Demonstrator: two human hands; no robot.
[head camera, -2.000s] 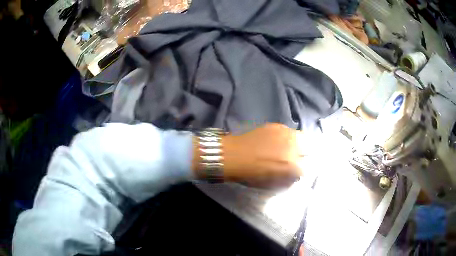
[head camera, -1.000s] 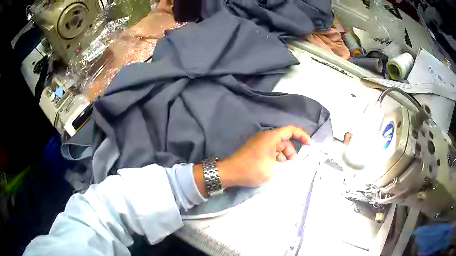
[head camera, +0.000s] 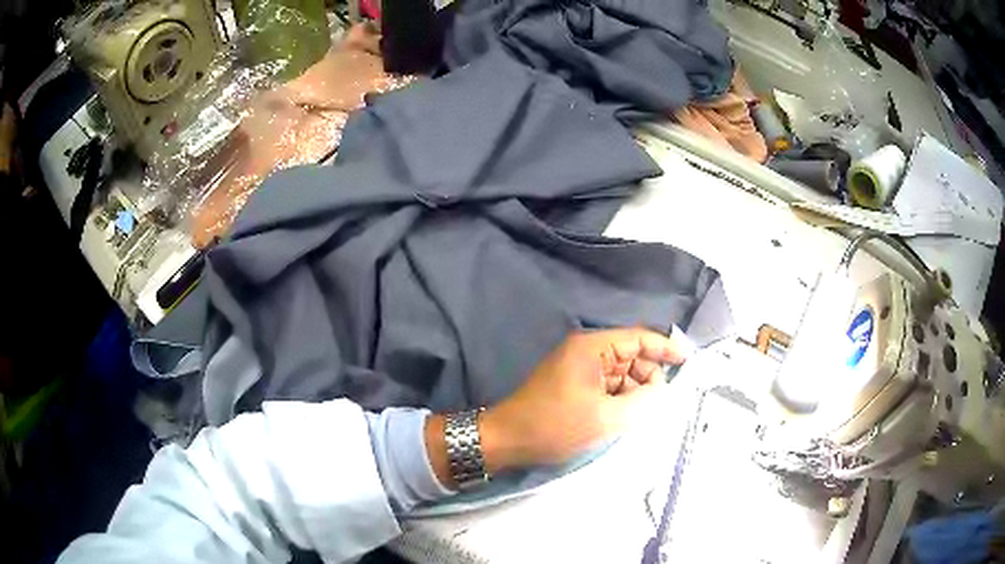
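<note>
The large dark grey garment piece (head camera: 441, 253) lies in soft folds across the table. My left hand (head camera: 595, 386) comes in from the lower left, with a steel watch at the wrist. Its fingers are curled, with thumb and fingertips pinched on the pale edge of the garment piece, left of the machine head. The lamp glare washes out the fingertips. A light blue-grey facing (head camera: 716, 314) shows at the cloth's right corner. The cream sewing machine head (head camera: 849, 364) with a blue round logo stands at the right. My right hand is not in view.
A thread cone (head camera: 877, 176) and white paper (head camera: 953, 193) lie beyond the machine. Peach-brown fabric under clear plastic (head camera: 276, 127) is at the far left, near another machine (head camera: 160, 61). A dark-handled tool (head camera: 180, 281) lies at the left. A blue cloth scrap (head camera: 953, 540) is at the lower right.
My left hand moved back from the glare near the machine, then slightly towards me over the last second. The near cloth edge shifted slightly with it. The view also shifted.
</note>
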